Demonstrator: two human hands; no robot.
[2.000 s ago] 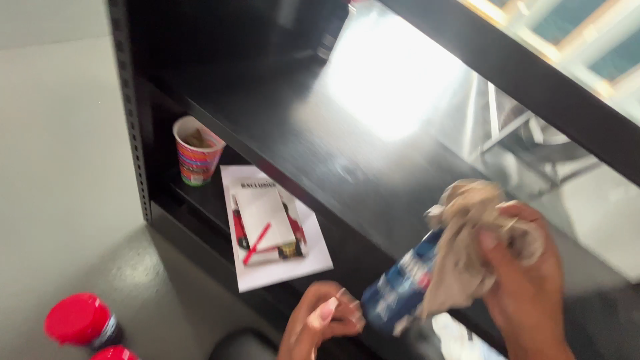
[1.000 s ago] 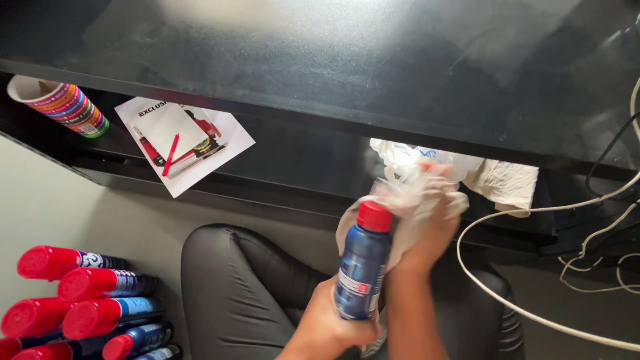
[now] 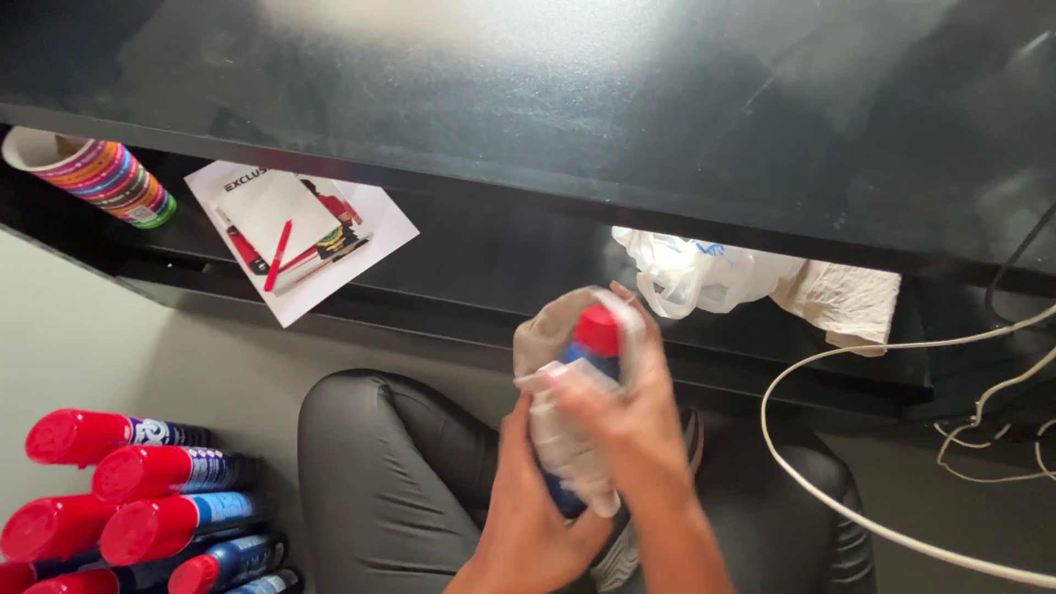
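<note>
Above my lap I hold a blue bottle with a red cap (image 3: 597, 330), blurred by motion. My left hand (image 3: 536, 511) grips its lower part from the left. My right hand (image 3: 631, 404) presses a beige cloth (image 3: 565, 429) around the bottle's side, and part of the cloth loops up beside the cap. The cloth and my fingers hide most of the bottle's body.
Several red-capped blue containers (image 3: 148, 470) stand on the floor at lower left. The black shelf (image 3: 495, 239) holds a striped paper cup (image 3: 115, 186), printed sheets (image 3: 371, 227) with a red pen (image 3: 279, 256), a white plastic bag (image 3: 693, 272) and folded beige cloth (image 3: 850, 301). White cables (image 3: 825, 495) loop at right.
The cloth, beside the bottle one second ago, now wraps around it. My right hand has come from near the plastic bag down onto the bottle.
</note>
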